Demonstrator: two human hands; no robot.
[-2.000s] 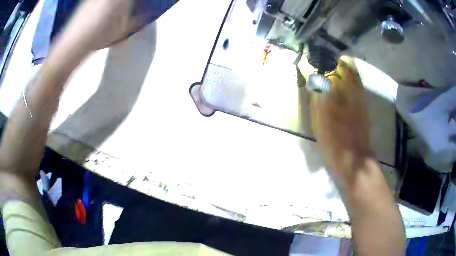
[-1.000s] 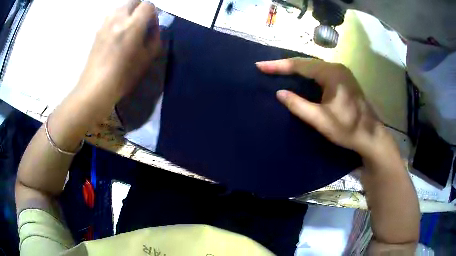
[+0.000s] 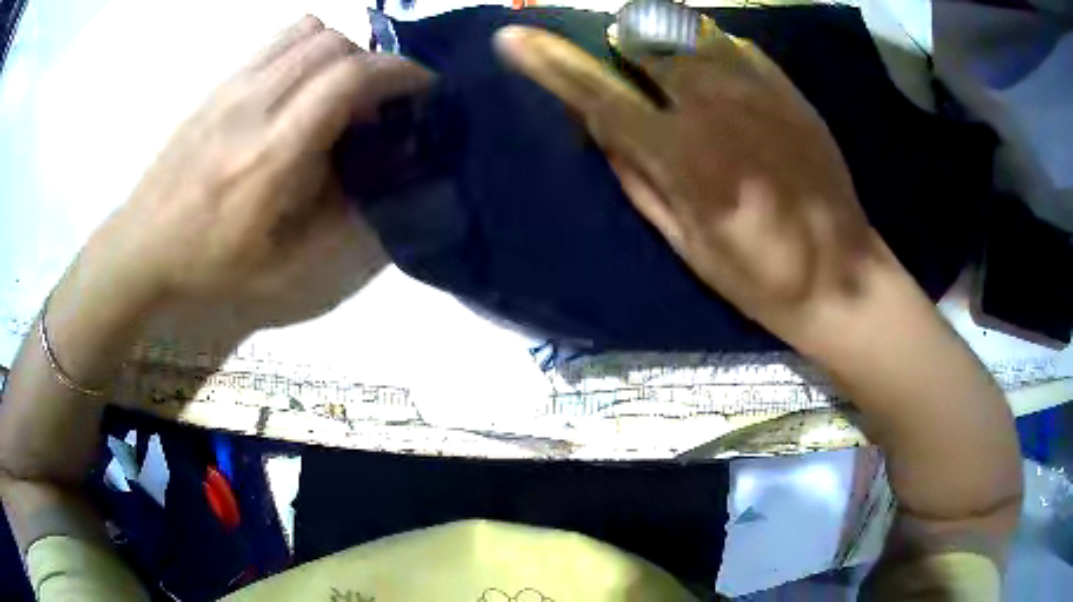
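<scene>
A dark fabric panel (image 3: 530, 223) lies across the white table, its curved near edge just behind the worn front edge. My left hand (image 3: 277, 165) grips the panel's left end, where the cloth is bunched and folded; its fingertips are partly hidden. My right hand (image 3: 730, 176) lies on top of the panel, palm down, fingers pointing up-left, with the index finger stretched out. The ribbed silver tension knob (image 3: 657, 26) hangs over the right hand's knuckles. The needle area is outside the top of the picture.
A black flat rectangle (image 3: 1027, 273), perhaps a phone, lies at the right table edge. The worn front table edge (image 3: 471, 437) has ruler-like marks. A small red shape (image 3: 220, 496) shows below the table at left. Pale cloth or paper (image 3: 782, 523) is below the table at right.
The dark panel has moved up and right, towards the machine, uncovering the table near the front edge. My right hand has moved up and flattened onto it. The view has shifted.
</scene>
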